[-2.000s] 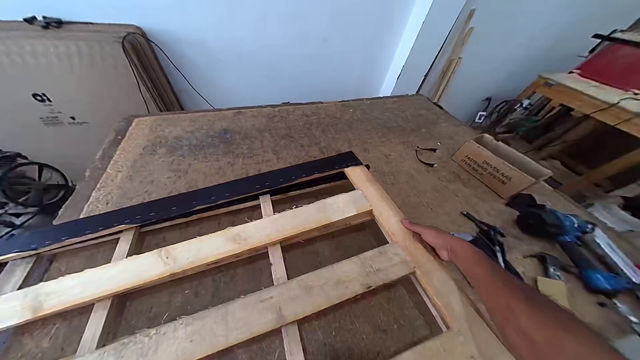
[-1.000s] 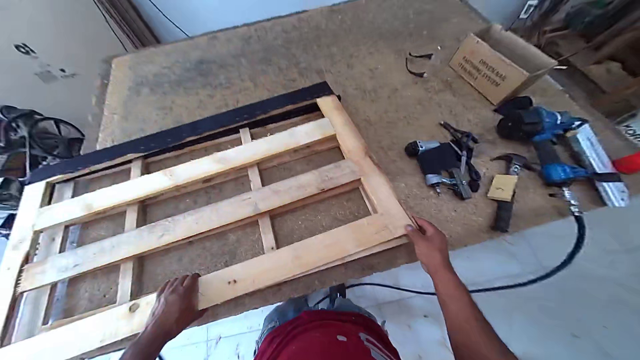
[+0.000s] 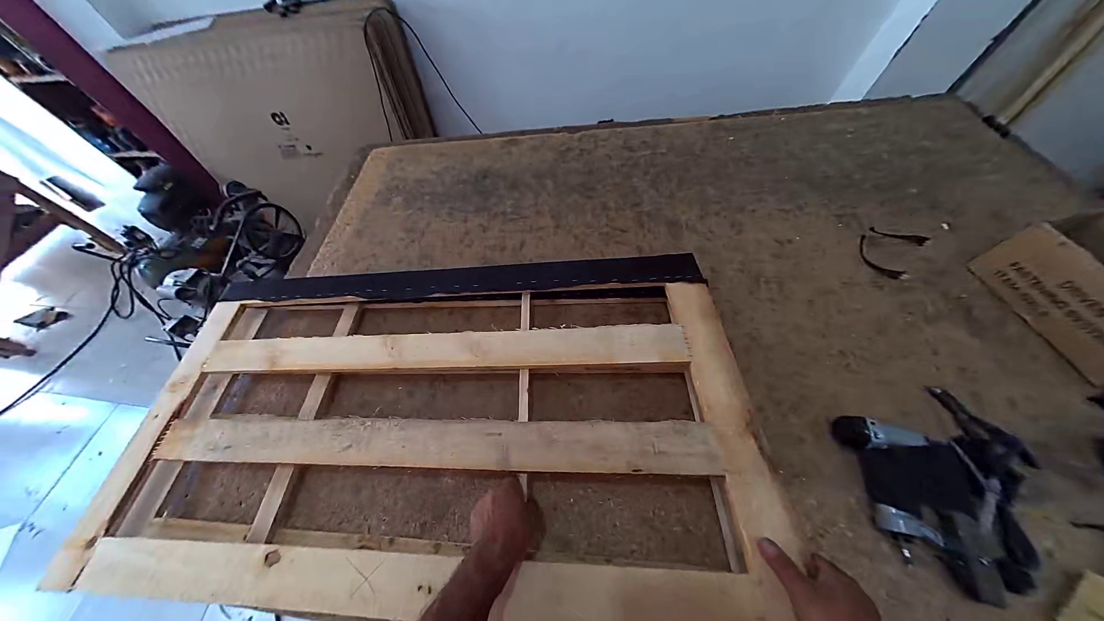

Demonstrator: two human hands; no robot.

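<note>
A slatted wooden frame (image 3: pixel 440 444) lies on the worn workbench, with a black fabric strip (image 3: pixel 483 278) stapled along its far edge. My left hand (image 3: pixel 507 517) reaches over the near board and closes around a thin cross slat, just below the second wide slat. My right hand (image 3: pixel 815 586) rests on the frame's near right corner, thumb on top of the side board; its fingers are partly cut off by the view's bottom edge.
On the workbench (image 3: pixel 595 198) at the right lie air tools with a black cloth (image 3: pixel 936 483), bent black strips (image 3: pixel 884 250) and an open cardboard box (image 3: pixel 1044 293). A compressor (image 3: pixel 207 250) with hoses stands on the floor at left. Large cardboard sheets (image 3: pixel 250 103) lean against the wall.
My left hand has moved from the frame's near board to a thin cross slat inside the frame. My right hand stays at the near right corner. The view has swung left.
</note>
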